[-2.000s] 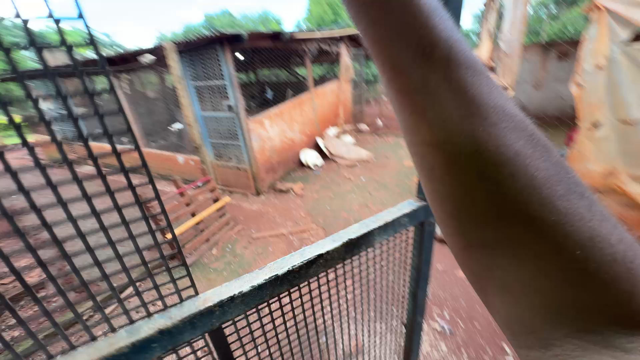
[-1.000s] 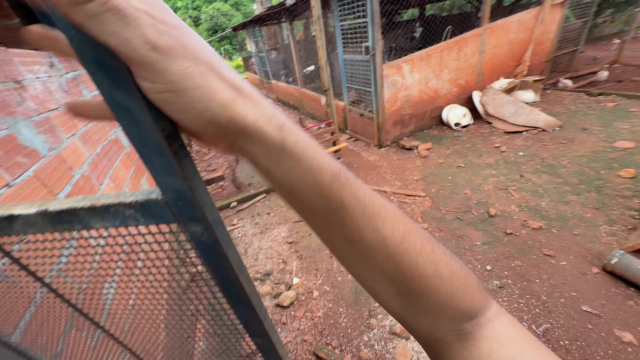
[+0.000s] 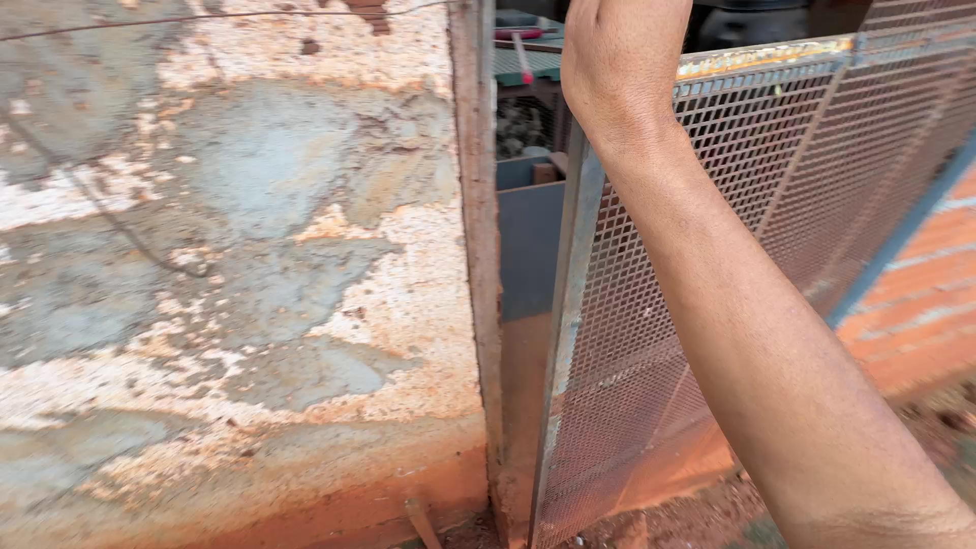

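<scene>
My right forearm comes in from the lower right. My right hand (image 3: 629, 46) is at the top edge, beside the free upright of a metal mesh gate (image 3: 648, 328); its fingers are cut off by the frame, so its grip is hidden. The gate stands slightly ajar, with a narrow gap between its upright and the door post (image 3: 476, 229). Its top rail (image 3: 762, 59) is worn and rusty. My left hand is out of view.
A patchy plastered wall (image 3: 305, 213) fills the left side. Through the gap show a grey panel (image 3: 530, 252) and a green ridged surface (image 3: 526, 65) bearing a pink-tipped item. A brick wall (image 3: 923, 282) lies behind the gate at right. Reddish soil (image 3: 686, 518) lies below.
The view has swung strongly, from the yard with its mesh-sided shed to the plastered wall and door post. One second ago my right hand was on the dark metal frame of a mesh gate.
</scene>
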